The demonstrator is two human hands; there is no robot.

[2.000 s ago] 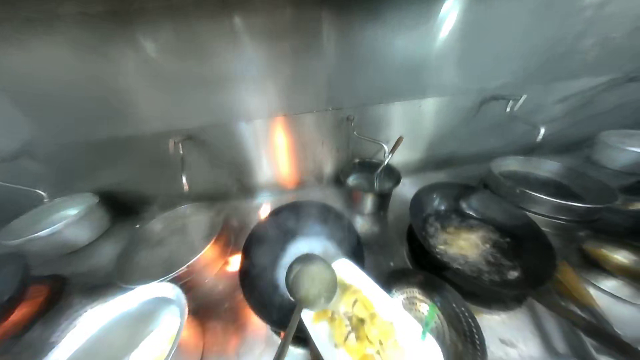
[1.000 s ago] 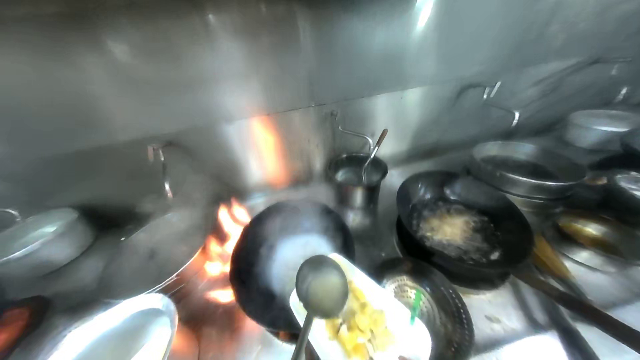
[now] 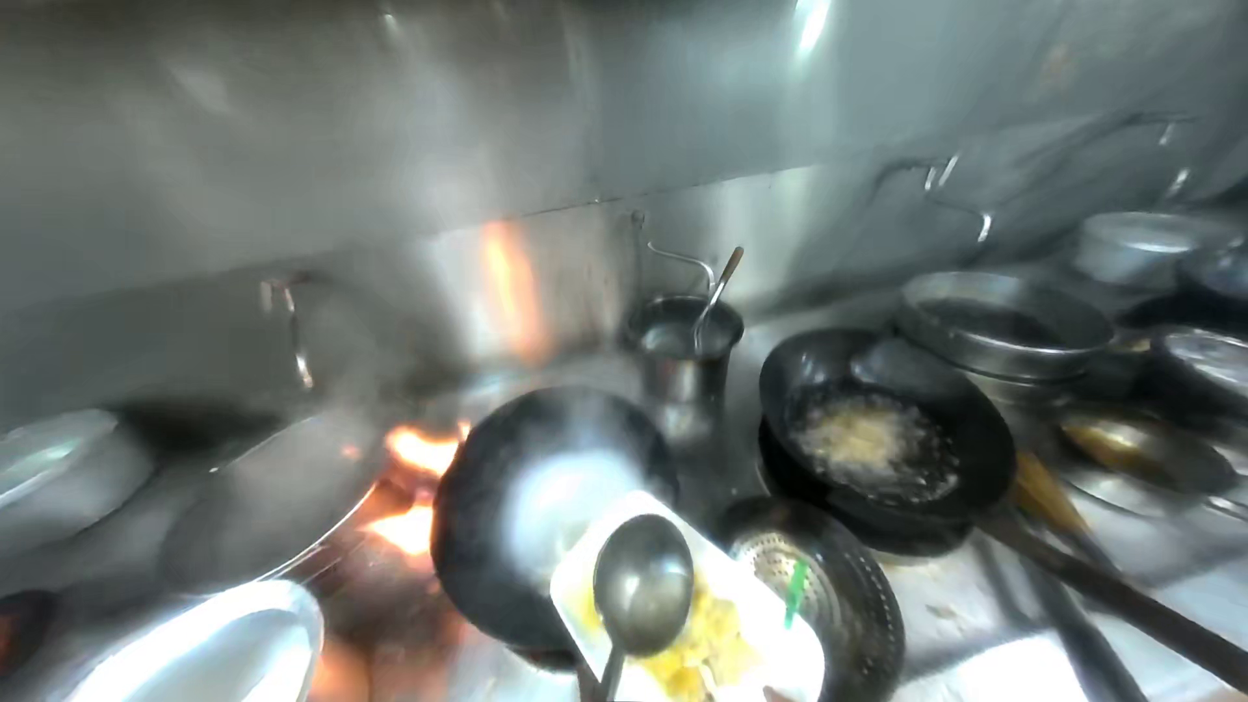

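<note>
Neither my left hand nor my right hand shows clearly; the bottom edge of the view cuts them off. A metal ladle (image 3: 643, 583) hangs over a white rectangular container (image 3: 801, 651) holding yellow food pieces (image 3: 710, 639). The ladle's handle runs out at the bottom. The container's upper left end overlaps the near right side of a steaming black wok (image 3: 487, 526), whose contents are blurred by steam and glare. To the container's right lies a dark perforated strainer (image 3: 873, 609); a green item (image 3: 796, 593) shows at the container's edge.
Flames (image 3: 414, 487) rise left of the wok, beside another steaming pan (image 3: 263, 497). A white oval dish (image 3: 278, 609) is at lower left. Behind stands a metal pot (image 3: 682, 375) with a utensil. Food bubbles in a long-handled black wok (image 3: 936, 395) at right, near stacked pans (image 3: 1014, 341).
The ladle has moved from the container's left end, beside the wok, to over the yellow food. Flames left of the wok are larger than two seconds ago.
</note>
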